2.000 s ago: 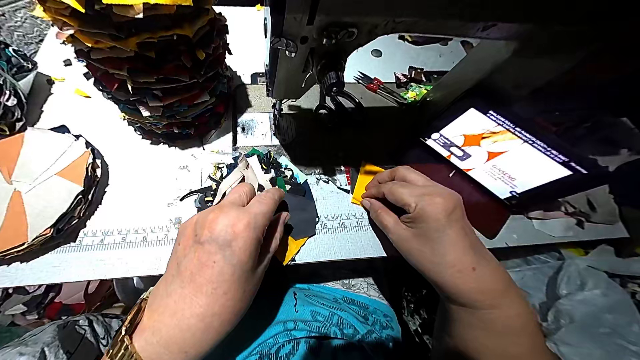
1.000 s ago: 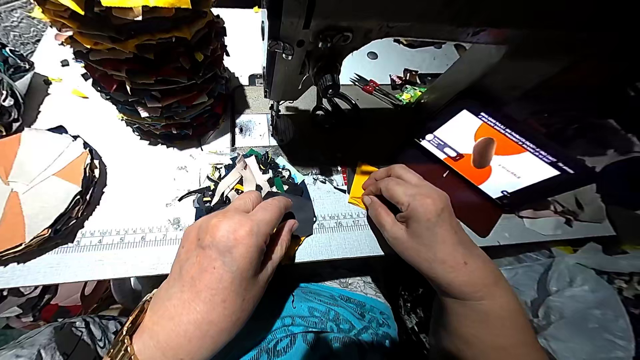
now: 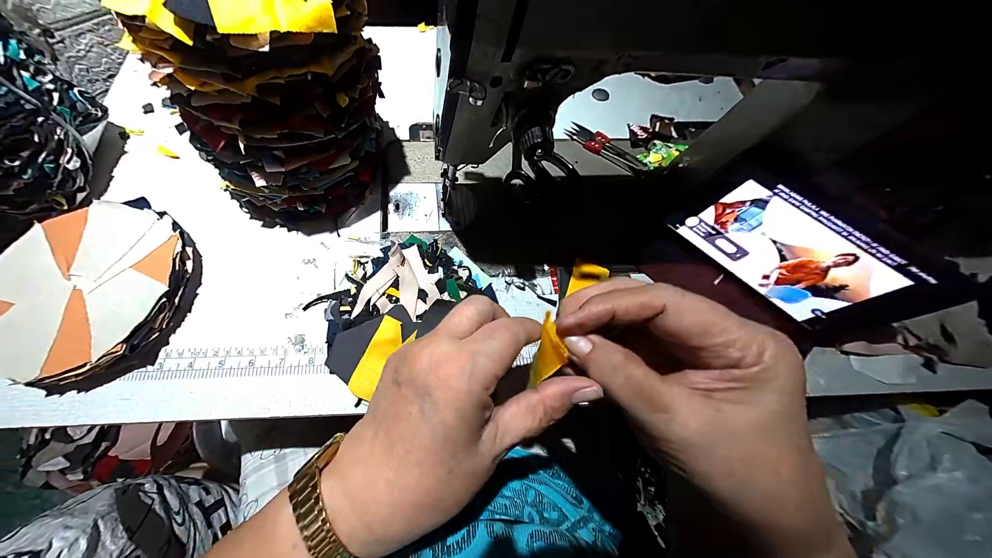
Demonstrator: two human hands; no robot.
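A small yellow fabric piece is pinched between the thumb and fingers of my right hand, at the table's front edge. My left hand is close against it, thumb and index finger apart around the yellow piece; whether they touch it is hard to tell. Left of my left hand lies a dark and yellow fabric patch, in front of a heap of narrow fabric scraps. Behind my right fingers another yellow fabric piece shows in part.
A sewing machine stands behind, with scissors near its head. Tall stacked fabric rounds and a round patchwork pile are at left. A ruler strip runs along the front edge. A lit tablet lies at right.
My left hand has moved right, off the scrap heap, and is now beside my right hand. My right hand has lifted a yellow piece toward it. The dark and yellow patch is more exposed.
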